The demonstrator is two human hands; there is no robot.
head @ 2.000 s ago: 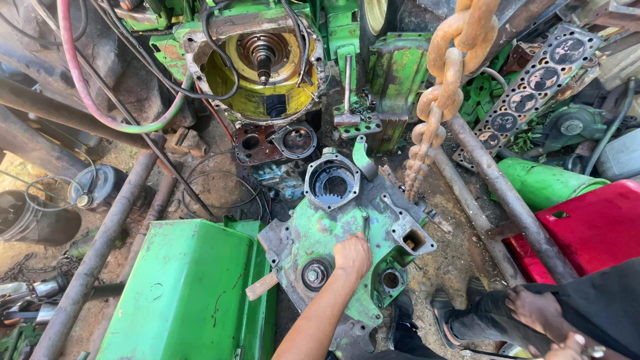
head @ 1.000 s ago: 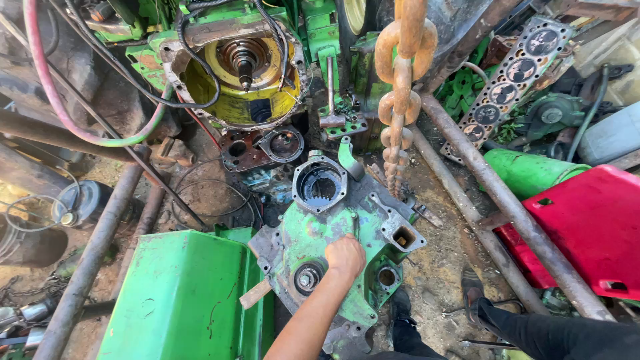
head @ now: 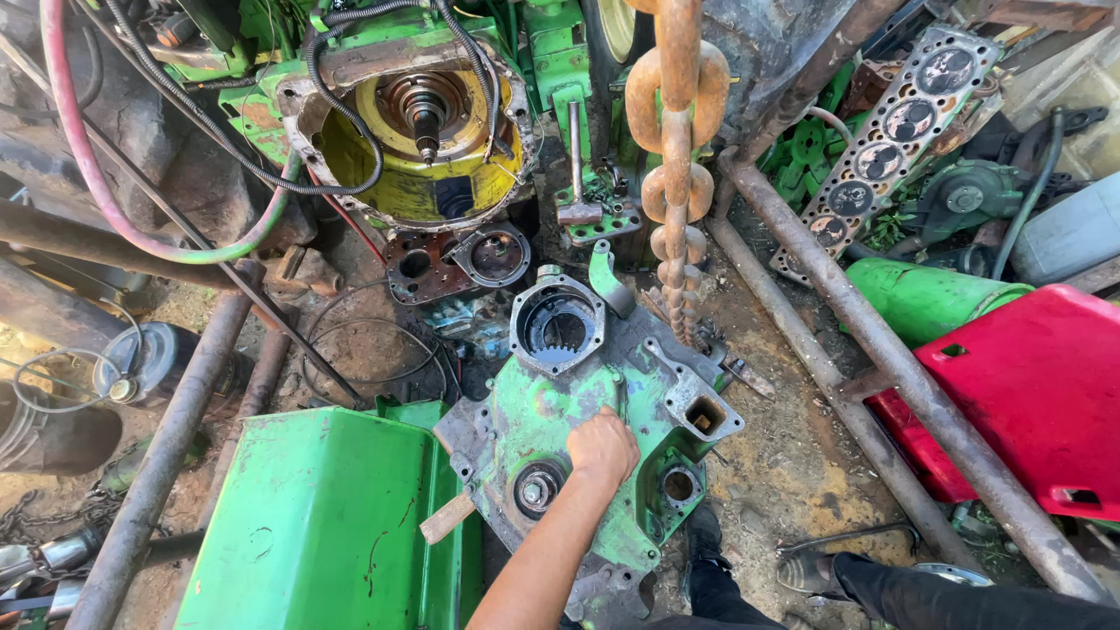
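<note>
My left hand rests curled on the face of a worn green cast-metal cover, near a raised rib; my fingertips are hidden, so I cannot tell whether they grip anything. Left of the wrist, a round shaft end with a bolt sits in the cover. Above the hand is a toothed ring inside a hexagonal flanged opening. A square port and a round bore lie to the right. A wooden piece sticks out at the cover's left edge. My right hand is out of view.
A rusty chain hangs beyond the cover. An open yellow-lined housing with a splined shaft stands ahead. A hammer rests on a green part. Steel pipes, a green panel, a red panel and a person's shoe flank the work.
Another person's hands, seen at the lower right two seconds ago, have left the view. My left hand remains on the green cover.
</note>
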